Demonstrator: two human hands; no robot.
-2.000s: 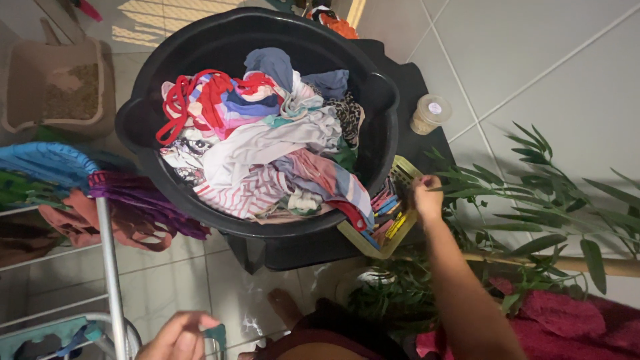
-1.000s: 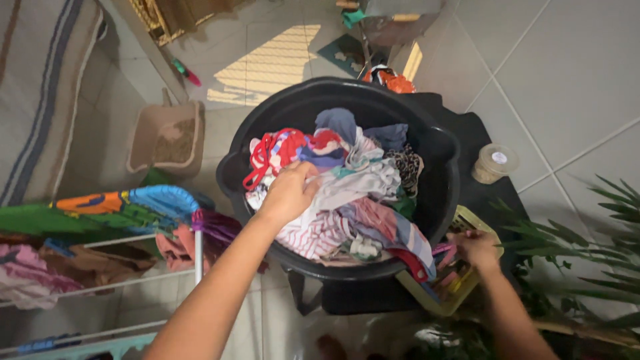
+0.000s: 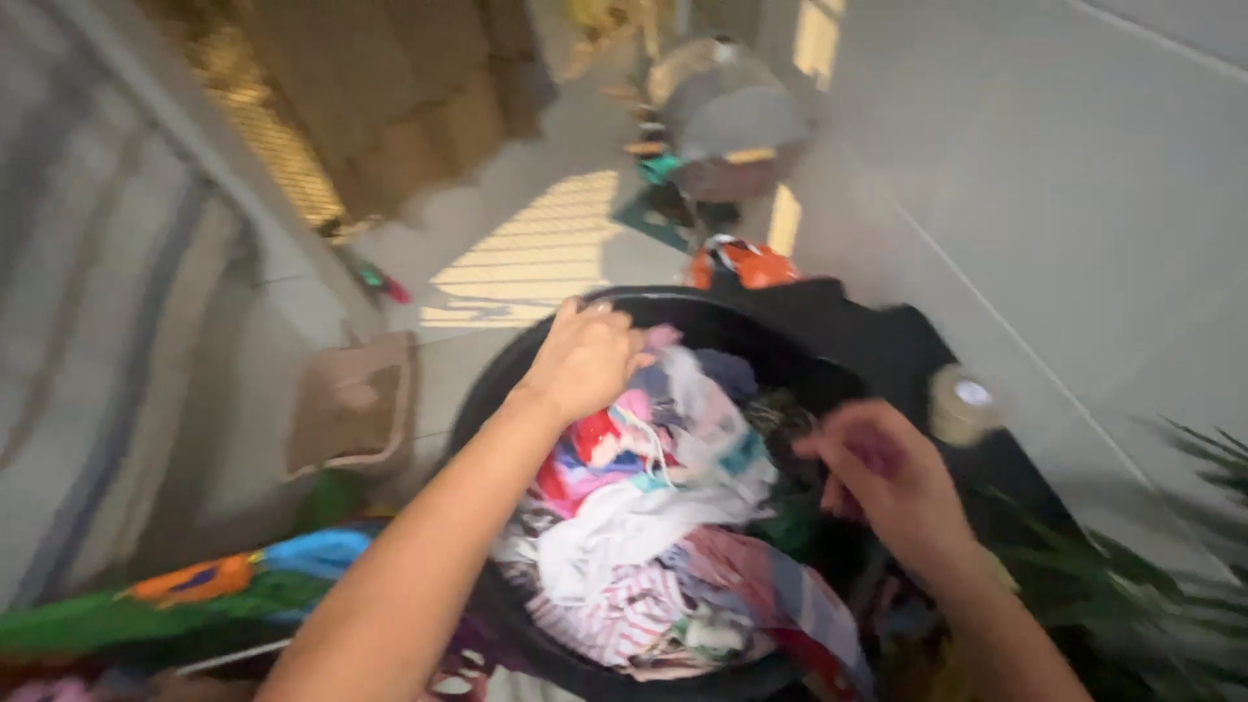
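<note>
A round black plastic tub (image 3: 497, 375) holds a heap of mixed clothes (image 3: 624, 526), among them white, red, pink-striped and dark blue pieces. Over the tub's far left part, my left hand (image 3: 590, 356) pinches a pale, partly see-through garment (image 3: 697, 409) that hangs down onto the heap. My right hand (image 3: 887, 468) is above the tub's right side, its fingers curled and blurred; whether it holds something small is unclear. My right forearm covers much of the area where the basket of clothespins stood.
A lidded plastic cup (image 3: 963, 405) stands on a black surface (image 3: 877, 336) at right, near plant leaves (image 3: 1121, 585). An orange bag (image 3: 751, 265) lies beyond the tub. Left are a beige litter tray (image 3: 351, 405) and a rack's colourful cloth (image 3: 195, 585).
My left hand has lifted part of a pale garment from the heap. My right hand has left the clothespin basket and moved over the tub's right side. The view has shifted.
</note>
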